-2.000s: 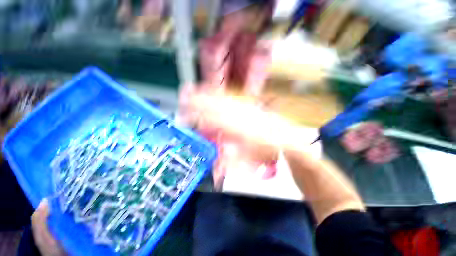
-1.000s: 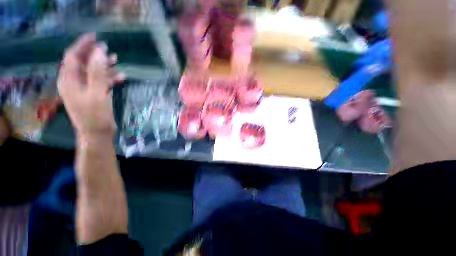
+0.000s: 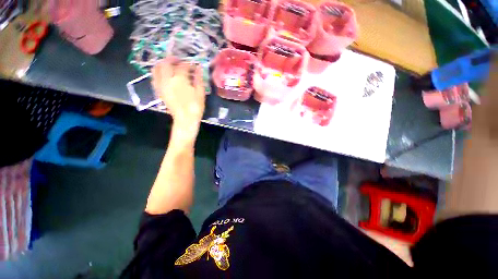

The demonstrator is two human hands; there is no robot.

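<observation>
My left hand (image 3: 179, 90) is at the front edge of a tangled pile of square frame circuit boards (image 3: 177, 30). Its fingertips touch the pile, and I cannot tell if they grip a board. One pale frame board (image 3: 135, 96) lies beside the hand at the bench edge. Pink housings (image 3: 235, 76) stand clustered right of the pile. A single pink housing (image 3: 319, 105) is on the white mat (image 3: 349, 128), with small dark screws (image 3: 374, 84) behind it. My right forearm is blurred at the right edge; my right hand is out of the picture.
A blue electric screwdriver (image 3: 464, 71) is at the right, above more pink housings (image 3: 456, 113). A cardboard sheet (image 3: 393, 32) lies behind the mat. Red scissors (image 3: 34, 37) and another pink housing (image 3: 82, 27) are at the left. Blue (image 3: 49, 143) and red (image 3: 401, 235) stools are below.
The blue bin has left the picture, and the boards now lie on the bench. My left hand has come down onto the pile from raised. The view has tilted down.
</observation>
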